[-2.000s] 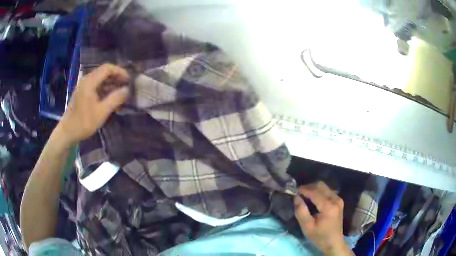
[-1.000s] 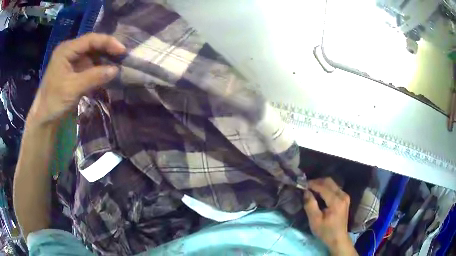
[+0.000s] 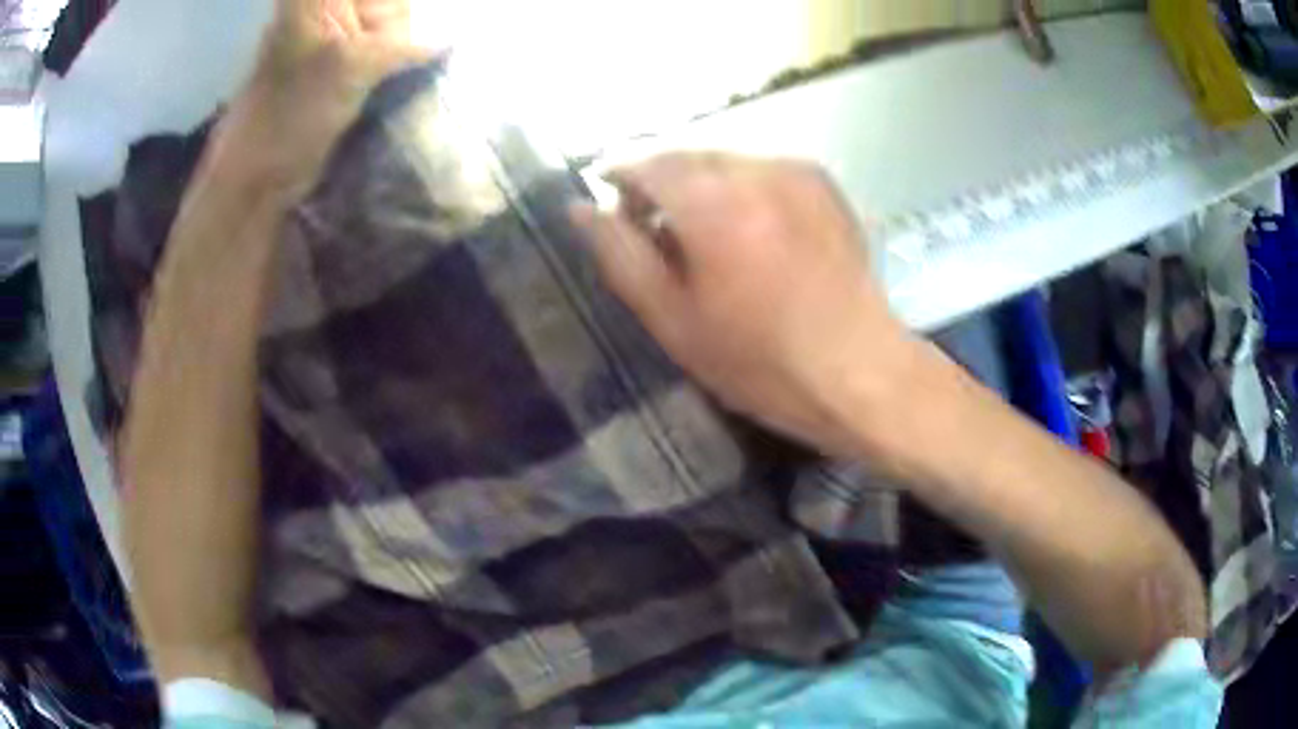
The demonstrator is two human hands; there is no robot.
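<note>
The plaid garment piece, in dark purple-brown and cream checks, spreads from the table over my lap. My left hand is at the top edge of the picture, partly cut off and blurred, with its fingers closed on the far edge of the cloth. My right hand is at the cloth's right edge, its thumb and fingers pinching it; the hand is blurred. A small white bit shows at its fingertips, too blurred to name. Strong glare hides the area beyond both hands.
The white table carries a measuring tape along its front edge. A brown stick and a yellow item are at the upper right. A blue bin rim, a red item and more plaid cloth are at the right.
The view has turned and moved closer to the table. Both hands have moved up to the far part of the cloth, the right one from low at my lap. The white strips no longer show.
</note>
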